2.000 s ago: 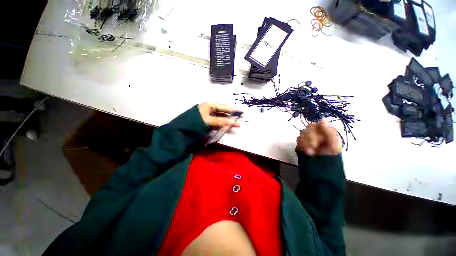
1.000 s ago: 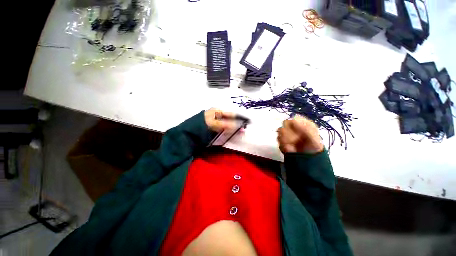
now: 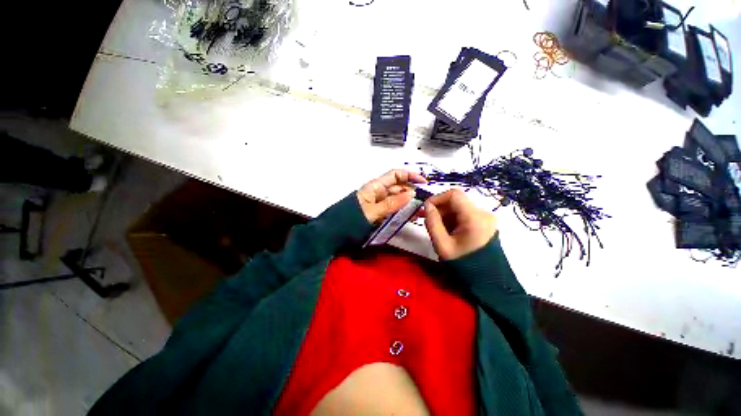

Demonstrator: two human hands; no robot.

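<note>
My left hand (image 3: 387, 196) holds a hang tag (image 3: 395, 223) by its upper end, tilted, at the table's near edge. My right hand (image 3: 460, 223) is beside it, thumb and fingertips together at the tag's top end; a cord between them is too small to make out. A tangled pile of black seal strings (image 3: 536, 191) lies just beyond my right hand. A neat stack of black printed hang tags (image 3: 392, 101) stands ahead. Right of it is a stack of white-faced hang tags (image 3: 467, 91), its top one turned askew.
A clear bag of spare strings (image 3: 231, 32) lies upper left. Orange-brown rubber bands (image 3: 550, 54) lie near bundled tags (image 3: 630, 41) at upper right. Strung hang tags (image 3: 699, 191) are heaped at far right. An open cardboard box (image 3: 175, 252) is below the table's left edge.
My right hand has moved left from the string pile to the tag in my left hand, and the two hands now meet. The whole view has shifted slightly.
</note>
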